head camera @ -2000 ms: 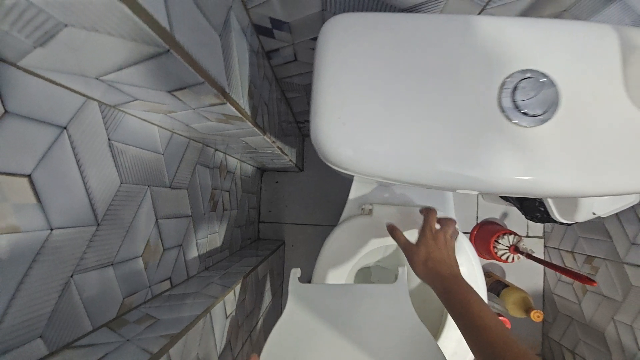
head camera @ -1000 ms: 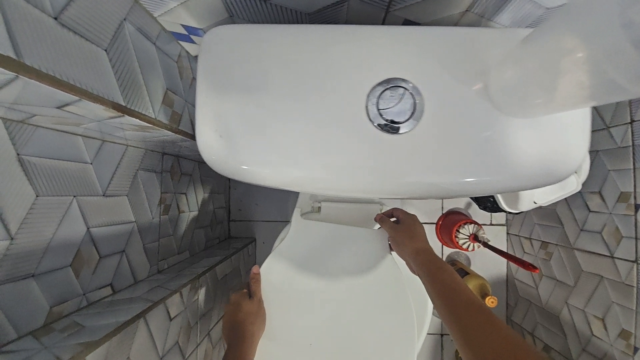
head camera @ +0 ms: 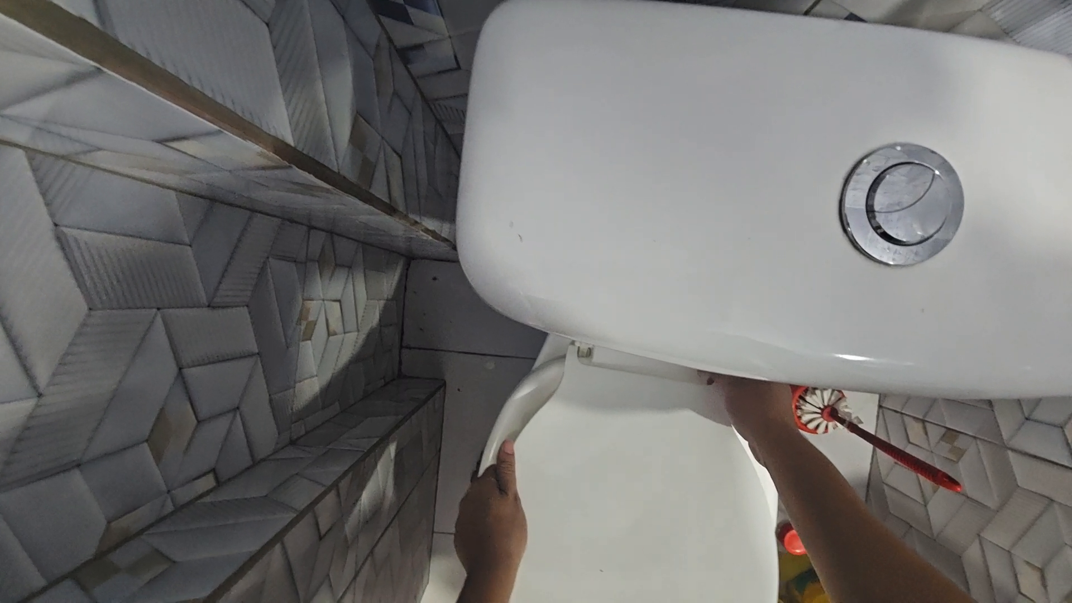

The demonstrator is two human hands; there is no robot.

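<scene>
A white toilet lid [head camera: 636, 502] lies over the bowl, its left edge slightly out of line with the white seat rim [head camera: 532, 398]. My left hand [head camera: 492, 519] is at the left edge of the lid and seat, thumb on top and fingers hidden beneath. At the right rear hinge area, just under the front edge of the cistern lid [head camera: 712, 167], is my right hand [head camera: 749, 406]; its fingertips are mostly hidden, so its grip cannot be told. A small hinge fitting [head camera: 584, 350] shows at the lid's left rear corner.
A round chrome flush button [head camera: 902, 203] is set in the cistern lid. To the right stand a red toilet brush [head camera: 900, 456] with white bristles and a bottle with a red cap [head camera: 792, 538]. A tiled ledge [head camera: 335, 494] and tiled wall run along the left.
The lid, held away from the hinges two seconds ago, now lies up against the rear of the bowl. My left hand has come into view and onto the left edge. The view has shifted.
</scene>
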